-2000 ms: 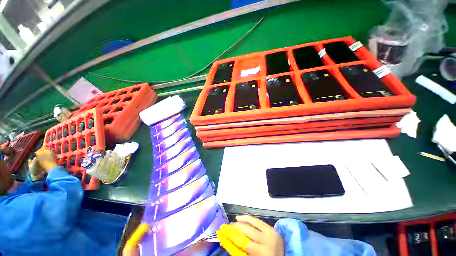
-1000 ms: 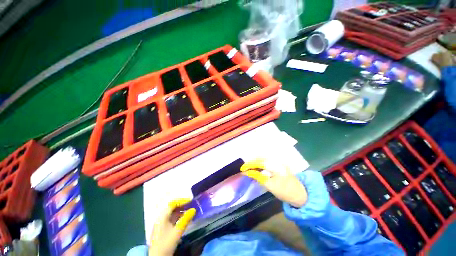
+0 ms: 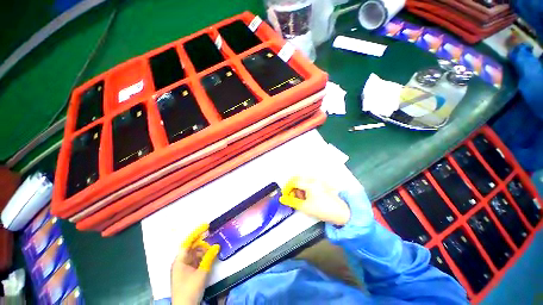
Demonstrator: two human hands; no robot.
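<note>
A black phone (image 3: 241,205) lies on the white work sheet (image 3: 178,205). A purple-blue printed film (image 3: 253,225) lies over the phone's near part; a black strip of the phone shows along its far long edge. My left hand (image 3: 193,262), with yellow finger cots, holds the film's left end between thumb and fingers. My right hand (image 3: 315,199) holds its right end the same way, with yellow cots on the fingertips. Whether the film touches the phone along its whole length cannot be told.
Stacked red-orange phone trays (image 3: 196,134) stand just behind the sheet; one pocket holds only a white label. Another phone tray (image 3: 458,208) is at right. Bottles on a dish (image 3: 428,98), a white strip (image 3: 359,46) and film strips (image 3: 47,256) lie around. Another person's blue sleeve (image 3: 527,74) shows at right.
The view has turned from the left film strip to the work sheet. The film, lately held at the strip, is now over the phone and has come closer onto it.
</note>
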